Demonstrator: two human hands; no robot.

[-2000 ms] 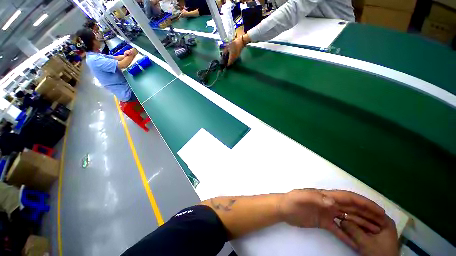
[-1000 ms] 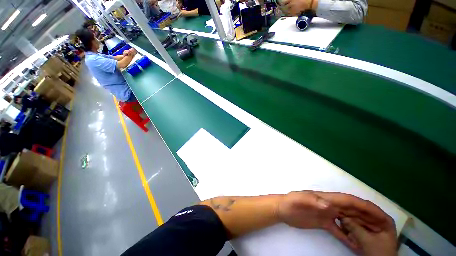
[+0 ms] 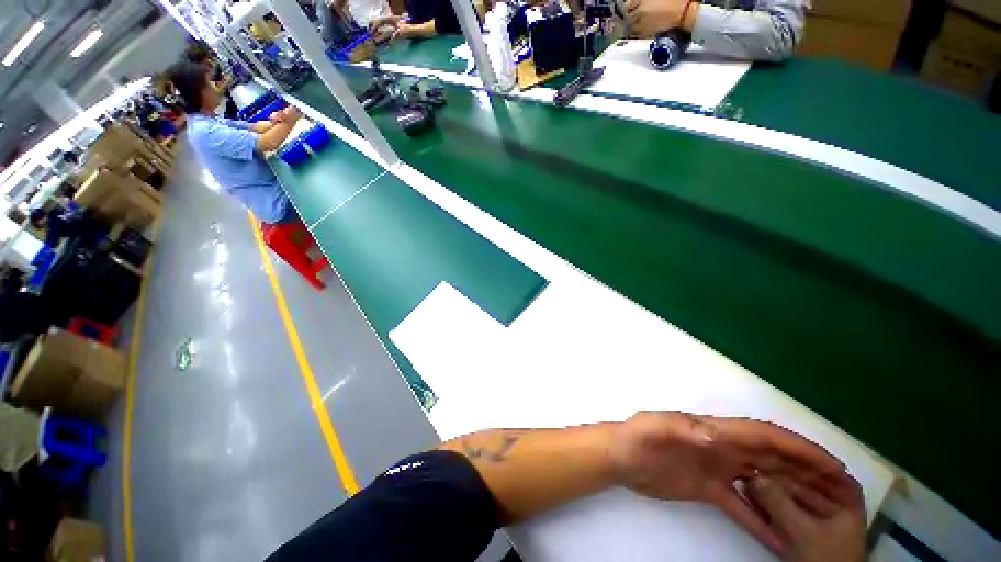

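My left hand (image 3: 746,472) rests at the lower right over a white sheet (image 3: 615,362), with its fingers loosely curved and no object visible in it. The forearm comes in from the lower left in a dark sleeve. Skin and fingers overlap at the hand's lower right, and I cannot tell whether part of my right hand is there. The green conveyor belt (image 3: 703,242) runs beyond the sheet. A dark hair dryer (image 3: 415,119) lies on its far part.
Across the belt, a person in a grey sleeve (image 3: 746,27) handles a dark dryer barrel (image 3: 666,49) over white paper. A white post (image 3: 335,82) stands left of the belt. A person in light blue (image 3: 236,159) sits by blue items (image 3: 305,145). Cartons stand beyond the aisle.
The grey-sleeved arm has drawn back from the belt to its white paper, and the dark corded item it held there has left the belt. The far dryer shifted slightly nearer. My left hand barely moved.
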